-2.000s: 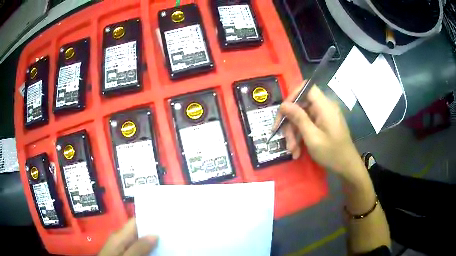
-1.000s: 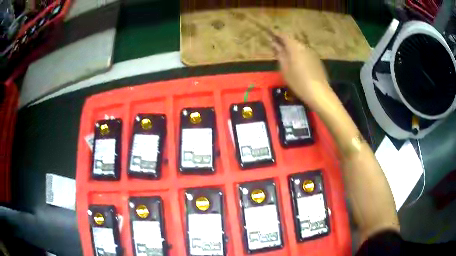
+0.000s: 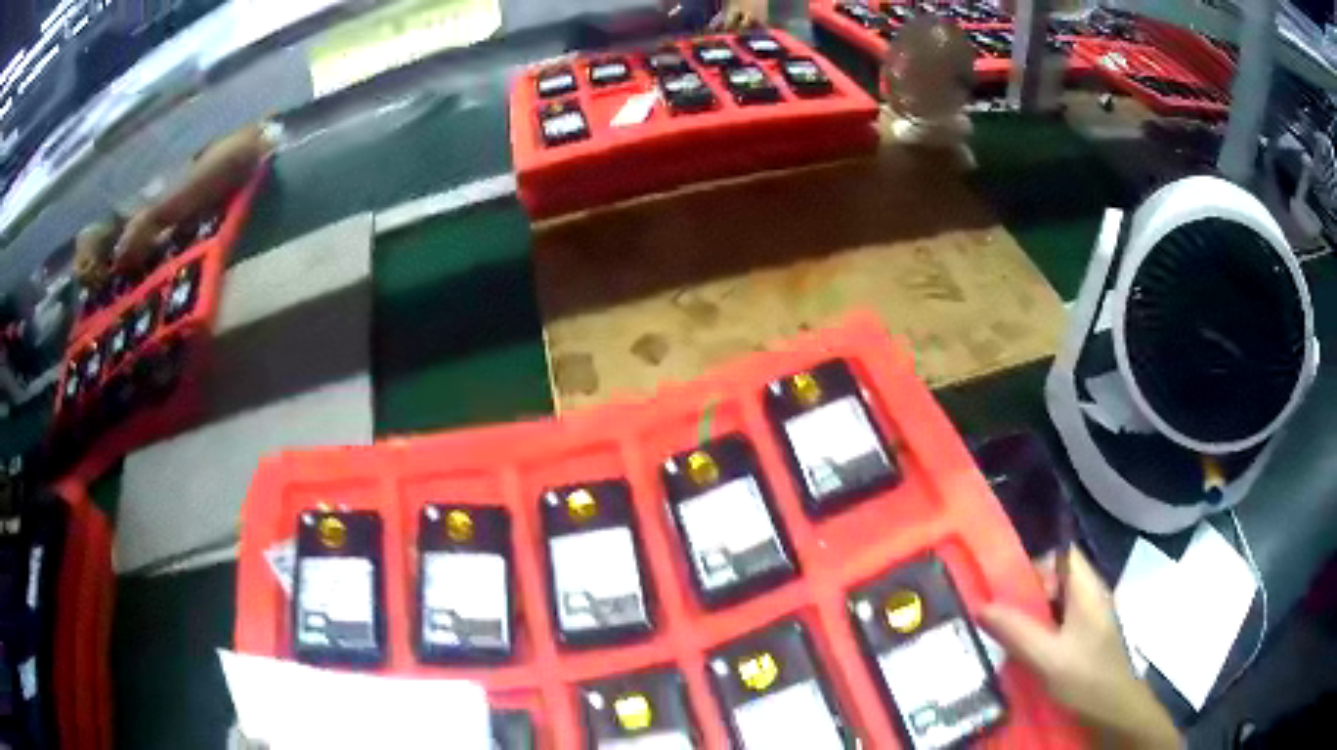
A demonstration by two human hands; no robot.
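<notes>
The red tray (image 3: 513,448) lies in front of me, its right side angled up the view. Black units with white labels and gold discs sit in its pockets, such as the back-right unit (image 3: 831,437). My right hand (image 3: 1082,645) grips the tray's right edge, thumb over the rim. No tweezers show in it. A white sheet (image 3: 359,709) covers the tray's front-left corner and part of a unit. My left hand is not in view.
A brown board (image 3: 792,279) lies behind the tray, with a loaded red tray stack (image 3: 704,161) beyond it. A white desk fan (image 3: 1210,337), a dark smartphone (image 3: 1022,491) and loose white sheets (image 3: 1191,608) are at right. Another person's arm (image 3: 191,183) reaches over trays at left.
The view has tipped up, showing more trays behind. My right hand has come back from over the board to the tray's right edge. The tray has turned, and the white sheet shows again.
</notes>
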